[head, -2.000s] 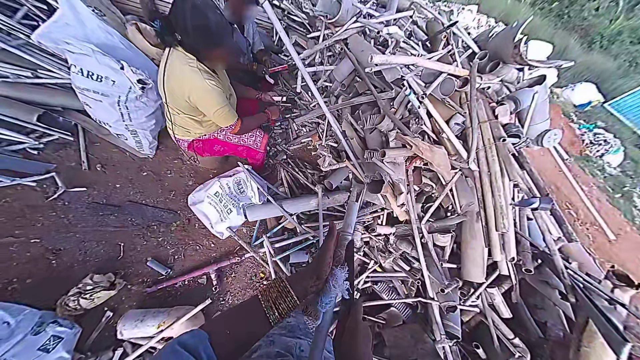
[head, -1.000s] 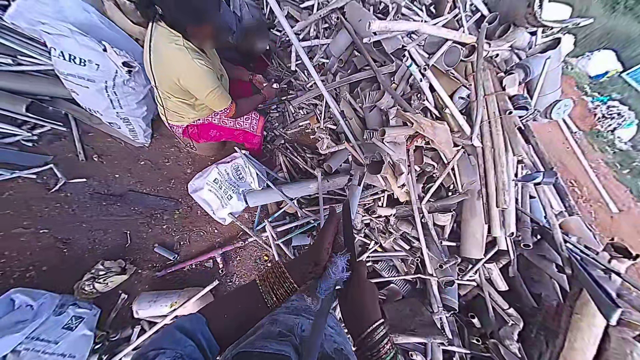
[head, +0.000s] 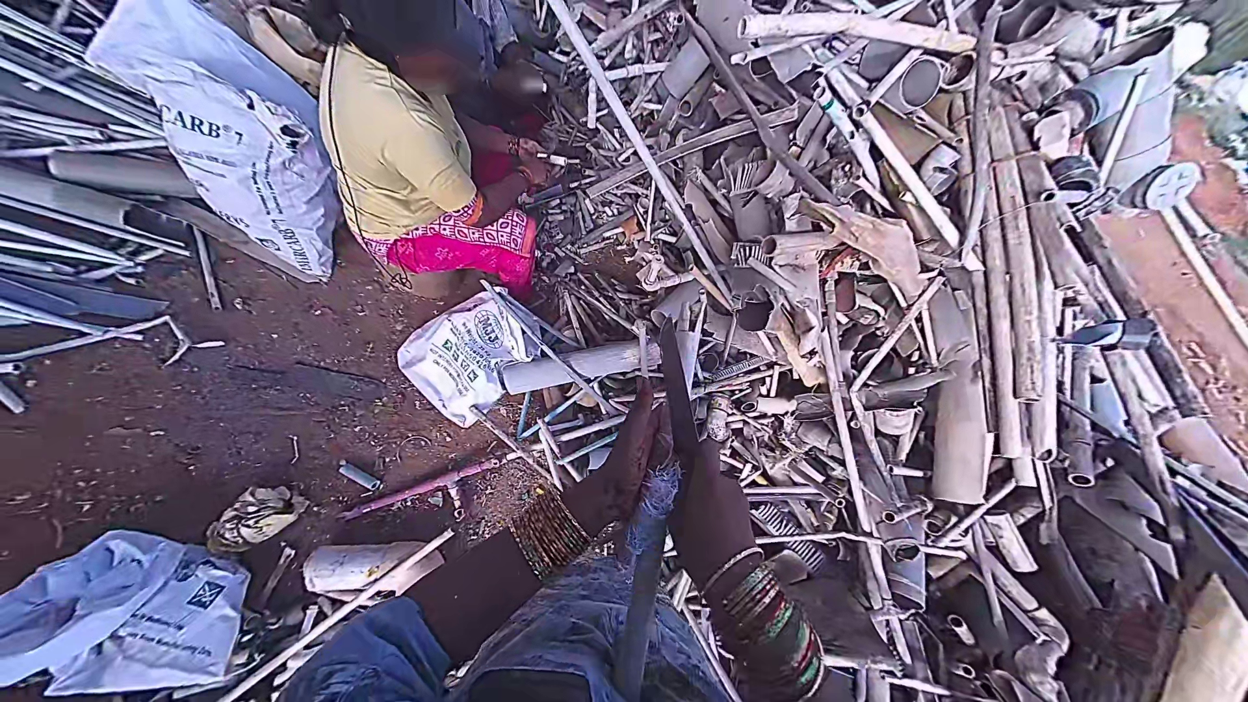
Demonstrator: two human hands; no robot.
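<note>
My left hand (head: 629, 453), with bangles on its wrist, is closed on a slim pale plastic piece (head: 643, 356) that points up from the fingers. Beside it, my right hand (head: 694, 478) holds a long dark flat blade (head: 675, 380), upright and close to that piece. Between my wrists a grey pipe (head: 639, 585) with frayed blue-white wrapping near its upper end runs down to my lap. Just beyond the hands a wide pale plastic pipe (head: 585, 368) lies across the scrap, its left end by a white printed sack (head: 463, 356).
A large heap of scrap pipes (head: 877, 370) fills the centre and right. A person (head: 400, 156) in a yellow top crouches at upper left, with another person partly visible behind. White sacks (head: 244, 146) and more pipes lie on the left, a crumpled sack (head: 146, 614) at lower left.
The dark blade stands more clearly above my hands than two seconds ago, when a wider pale piece showed there. The crouching person's hands have shifted slightly.
</note>
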